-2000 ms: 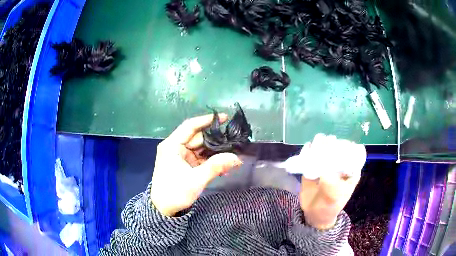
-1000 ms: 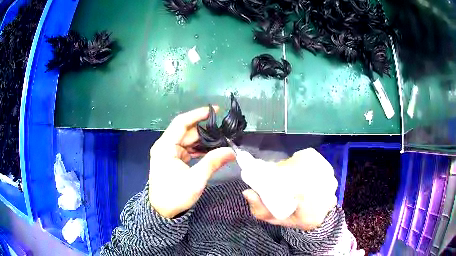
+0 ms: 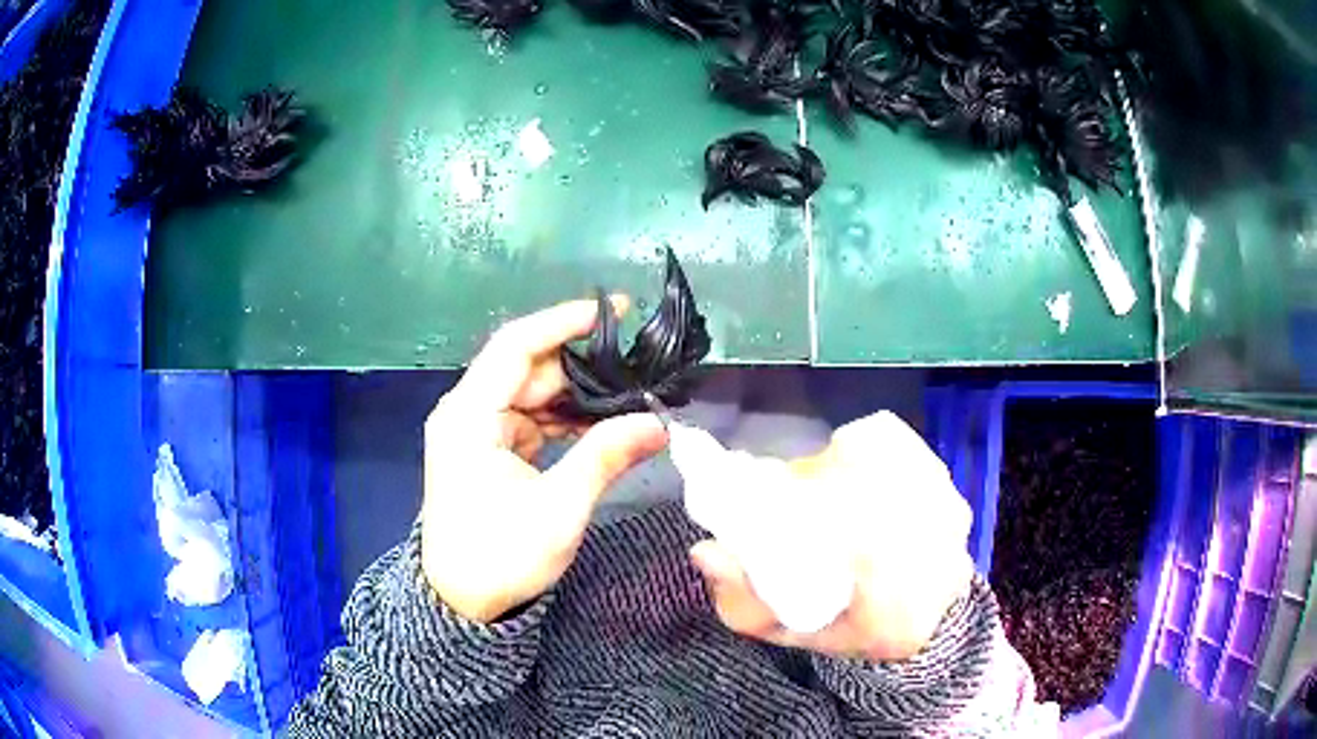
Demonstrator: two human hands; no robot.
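My left hand (image 3: 506, 462) holds a black, glossy spiky hair piece (image 3: 636, 361) between thumb and fingers just in front of the table's edge, its points upward. My right hand (image 3: 881, 549) grips a white glue bottle (image 3: 766, 527), with its narrow nozzle pointing up and left. The nozzle tip is at the lower middle of the hair piece and looks to touch it. The bottle's outline partly merges with the overexposed hand. A small curved hair section (image 3: 761, 169) lies on the green table (image 3: 433, 289) beyond my hands.
A heap of black hair parts (image 3: 953, 72) covers the table's far right. Joined hair pieces (image 3: 210, 145) lie at the left by the blue bin (image 3: 87, 318). A white stick (image 3: 1102, 257) lies at the right. A lower crate (image 3: 1076, 549) holds dark reddish pieces. Crumpled white plastic (image 3: 192, 534) is lower left.
My right hand has brought the bottle left from beside the hair piece, and its nozzle has stayed at the piece since a second ago. The view has shifted slightly.
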